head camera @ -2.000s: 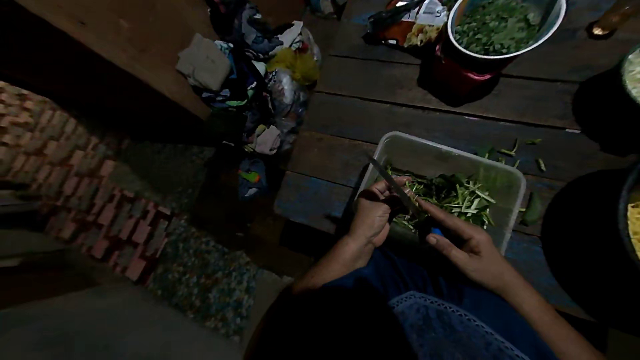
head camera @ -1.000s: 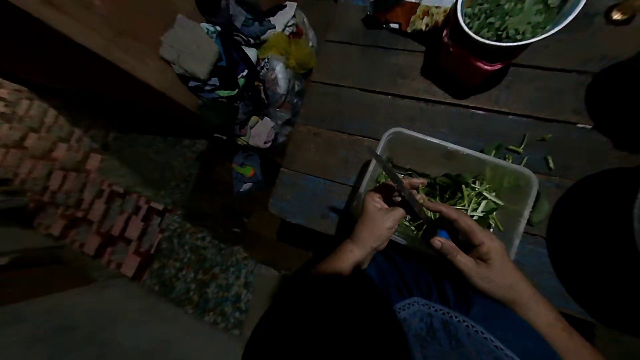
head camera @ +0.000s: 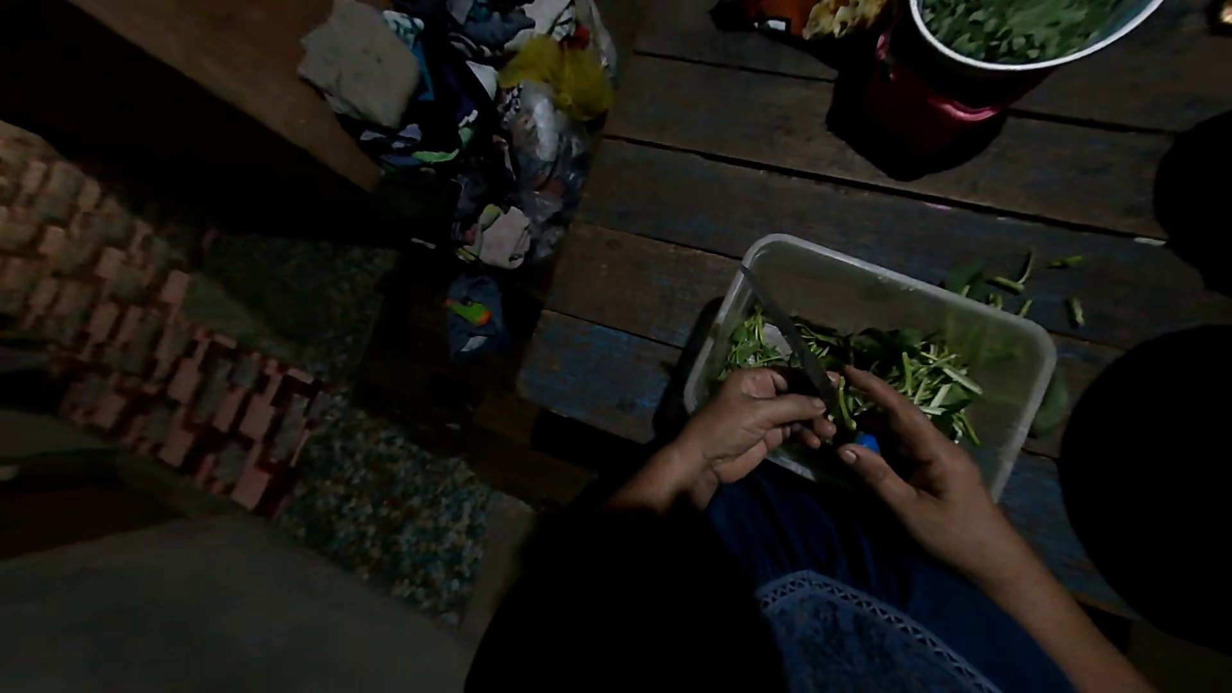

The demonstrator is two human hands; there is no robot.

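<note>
A knife with a dark blade and a blue handle slants over a clear plastic tub. My right hand grips it by the handle, between thumb and fingers. Close beside the blade, my left hand is closed with its fingertips pinched together; a green stem lies between the hands, and whether the left fingers hold it is unclear. Cut green stems and leaves lie in the tub under both hands. The tub stands by the near edge of the plank table, against my lap.
A white-rimmed bowl of chopped greens rests on a red container at the upper right. Loose green scraps lie beyond the tub. A large dark round shape is at right. Bags and cloths are heaped left of the table.
The knife blade stands at a steeper slant across the tub than two seconds ago. Both hands have stayed close together over the greens.
</note>
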